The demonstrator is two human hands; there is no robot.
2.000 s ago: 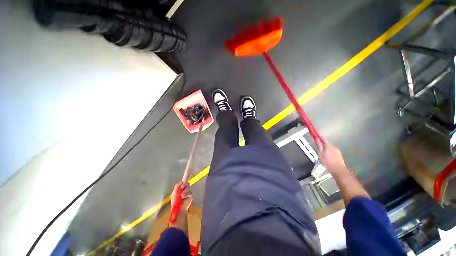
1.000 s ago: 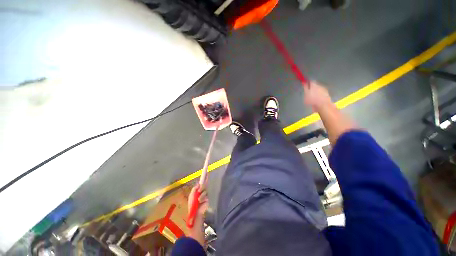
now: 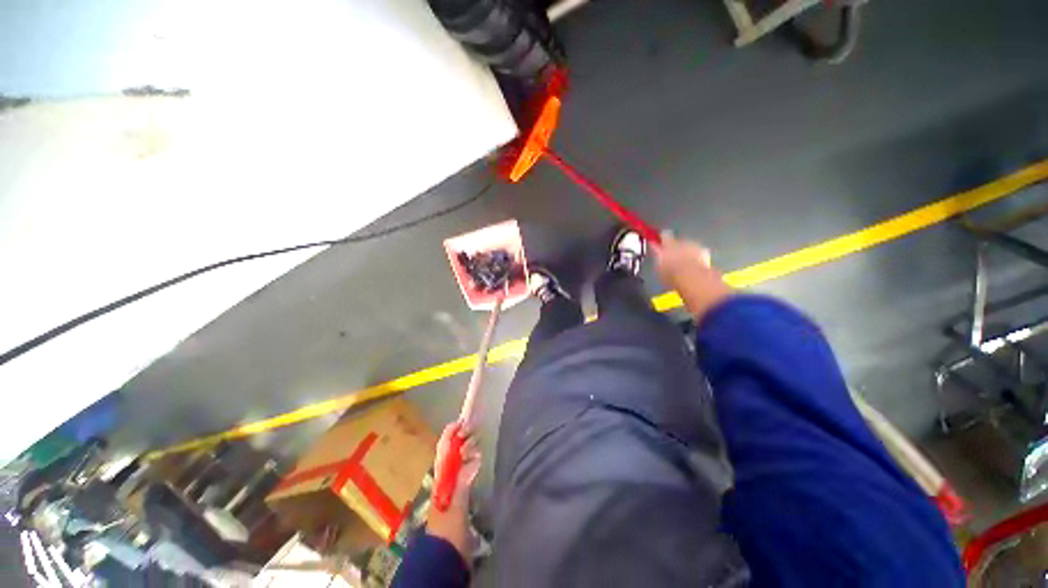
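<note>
My right hand [image 3: 686, 267] is closed around the red handle of the broom. The broom's orange-red head [image 3: 536, 140] is turned on edge at the corner of the white table, its red bristles towards the table. My left hand [image 3: 455, 457] is closed around the red grip of the dustpan's stick. The pale pink dustpan [image 3: 514, 247] is beside my left shoe and holds a dark clump of sweepings [image 3: 490, 269].
The white table [image 3: 287, 126] fills the upper left, with a black cable [image 3: 276, 248] across it. Dark rolled or stacked pieces [image 3: 506, 40] are at its corner. A taped carton [image 3: 391, 454] stands lower left. Metal legs [image 3: 979, 299] are at right. A yellow line [image 3: 850, 244] crosses the floor.
The broom head has swung down and left to the table corner, and my right hand has moved a little left and down. The dustpan is nearly where it was a second ago.
</note>
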